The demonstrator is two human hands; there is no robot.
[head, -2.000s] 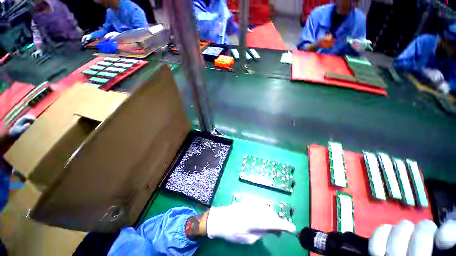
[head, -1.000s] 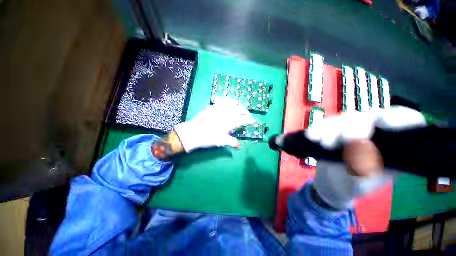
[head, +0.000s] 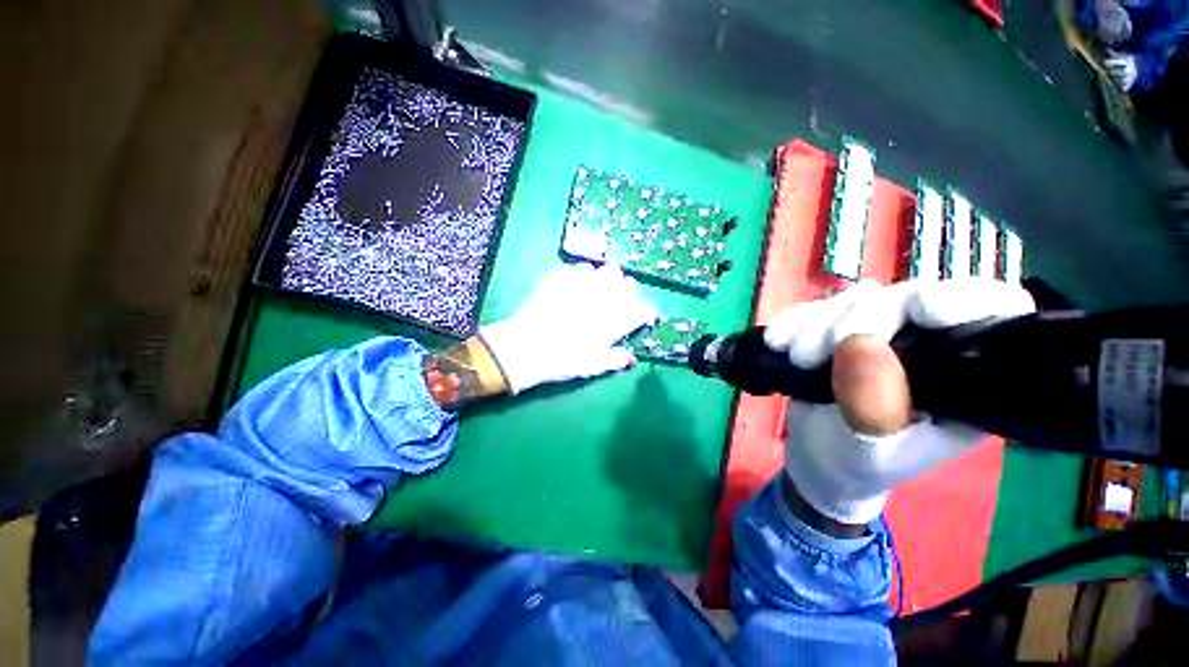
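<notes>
My right hand [head: 880, 378], in a white glove with a bare thumb, grips a black electric screwdriver [head: 1043, 378] held level, pointing left. Its tip is at the right end of a green circuit board [head: 668, 339]. My left hand [head: 565, 328], gloved in white, rests over the left part of that board and hides it; its fingers hold the board. Another group of green circuit boards [head: 648, 235] with silvery spots lies just behind on the green mat [head: 522, 482]. A black screw tray [head: 485, 276] full of tiny silvery screws is at the left.
A red mat [head: 945, 534] at the right bears several white-faced boards [head: 851, 209]. A brown carton [head: 144, 209] stands at the far left. A metal post foot [head: 456, 52] is behind the tray. A black cable [head: 1043, 567] and brown-orange fixture [head: 1116, 493] are lower right. A person's hands [head: 1119, 46] show top right.
The view has tipped downward since the oldest frame. My right hand has brought the screwdriver tip from beside the board onto its right end. My left hand has stayed on the board.
</notes>
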